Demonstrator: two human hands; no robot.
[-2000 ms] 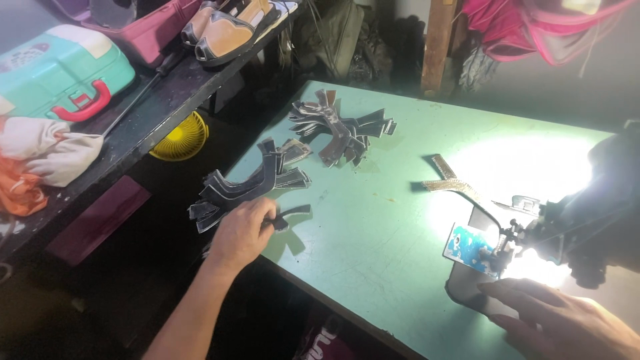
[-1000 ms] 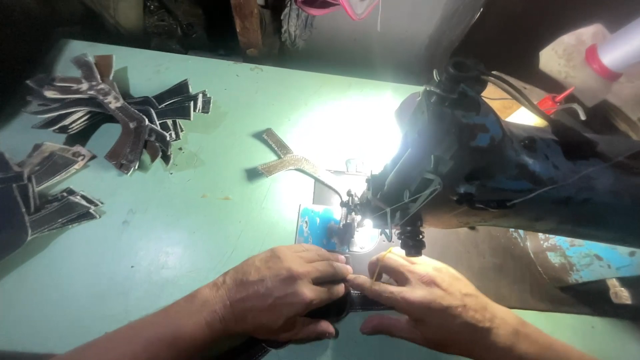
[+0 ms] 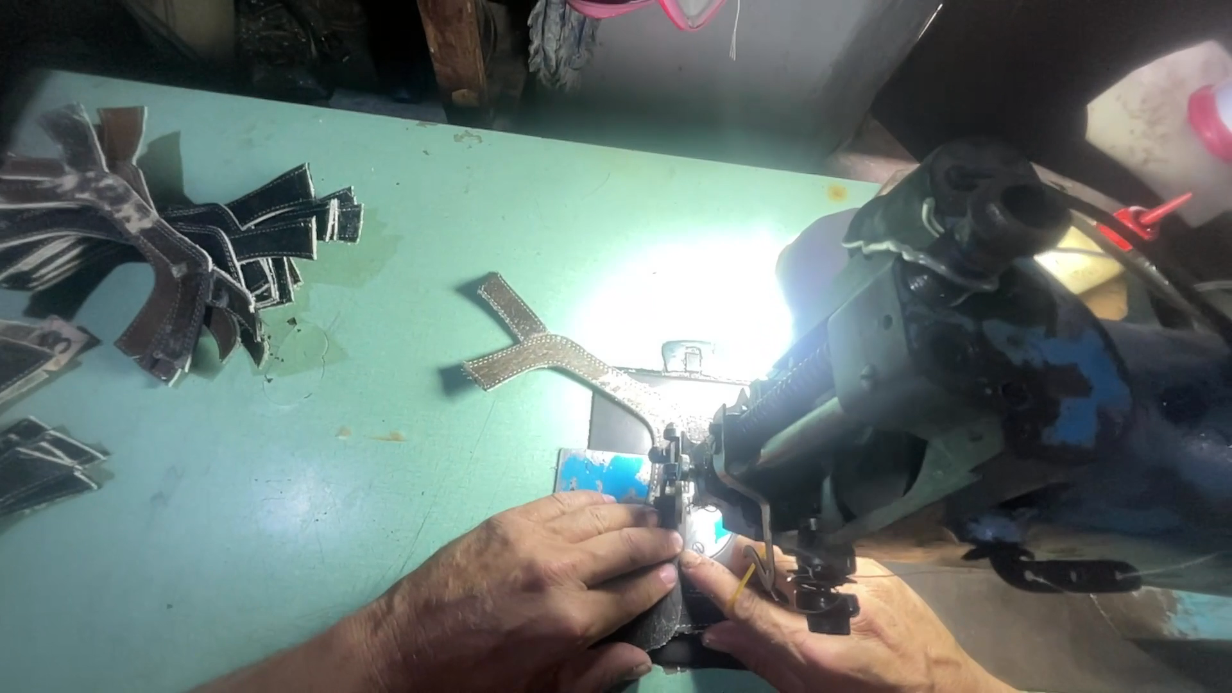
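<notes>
A sewing machine (image 3: pixel 972 385), dark with worn blue paint, stands at the right, its presser foot (image 3: pixel 674 462) lit by a glaring lamp. My left hand (image 3: pixel 539 577) presses a dark stitched strap piece (image 3: pixel 659 616) just in front of the foot, with fingers bunched on it. From the right, my right hand (image 3: pixel 818 616) has its index fingertip at the same piece, close to the left fingertips. Whether it grips the piece is hidden. Behind the foot a brown stitched Y-shaped strap piece (image 3: pixel 549 351) lies on the table.
The green tabletop (image 3: pixel 318 539) bears a pile of dark and brown stitched strap pieces (image 3: pixel 173 241) at the far left, with more pieces (image 3: pixel 43 467) below it. A red-tipped item (image 3: pixel 1145 221) and a whitish container (image 3: pixel 1155 125) are behind the machine.
Two seconds ago my left hand was at the dark pieces by the table's left edge; now it is beside my right hand at the presser foot. The view has swung right.
</notes>
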